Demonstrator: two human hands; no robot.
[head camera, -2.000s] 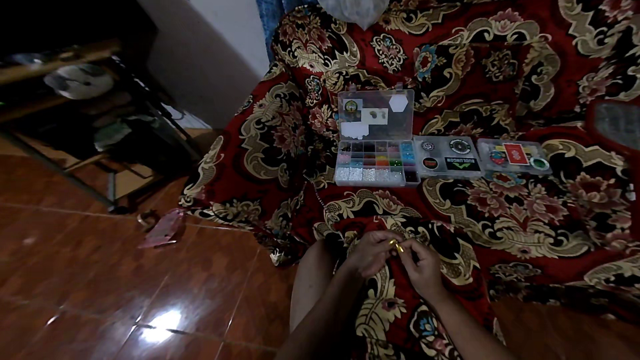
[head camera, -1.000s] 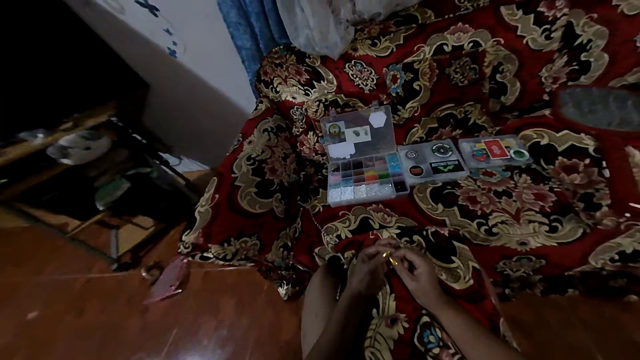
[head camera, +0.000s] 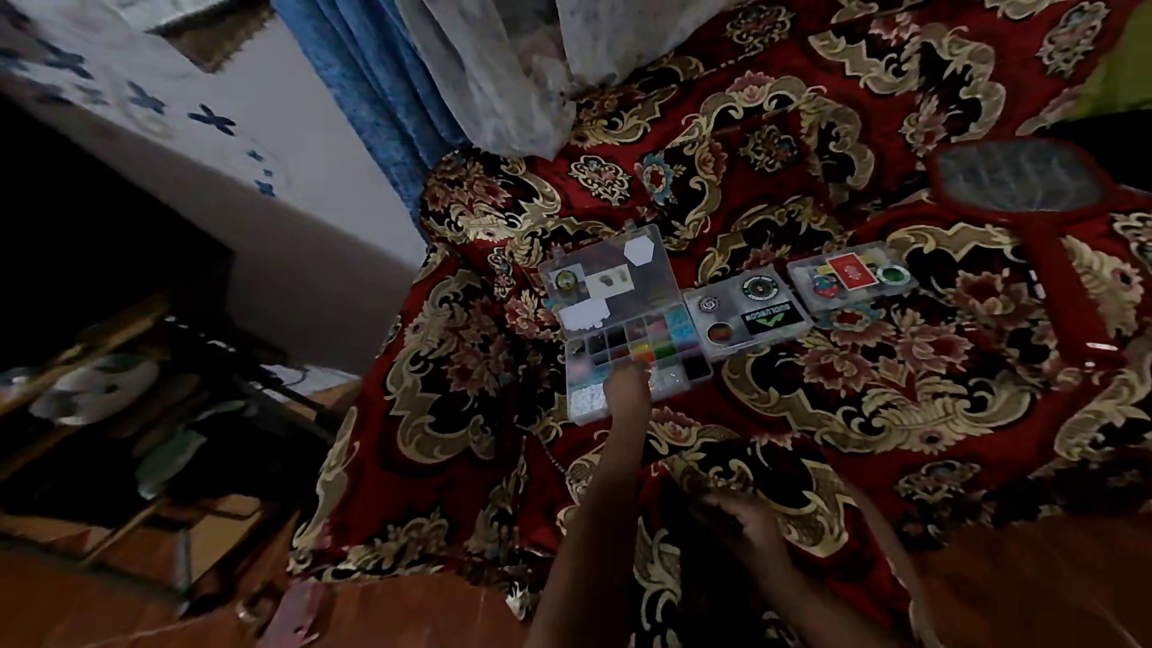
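Observation:
My left hand (head camera: 629, 389) reaches over the front compartments of a clear plastic organizer box (head camera: 589, 409), its fingertips at the compartments; whether they pinch anything is too blurred to tell. The box has small coloured pieces, probably beads, sorted in its sections. Its raised lid (head camera: 621, 270) lies back behind and carries paper pieces and a round sticker. My right hand (head camera: 742, 517) is low over the patterned cloth near my lap, blurred and dark; what it holds cannot be made out.
A closed, stickered plastic case (head camera: 733, 310) touches the organizer's right side, with a smaller case (head camera: 864, 279) beyond it. A red racket with a mesh head (head camera: 1021, 175) lies at the right on the red floral cover (head camera: 954, 396). A dark rack (head camera: 108, 333) stands at the left.
My left hand has left my right hand and moved forward to the organizer box. The small yellow piece seen between both hands earlier is not distinguishable now.

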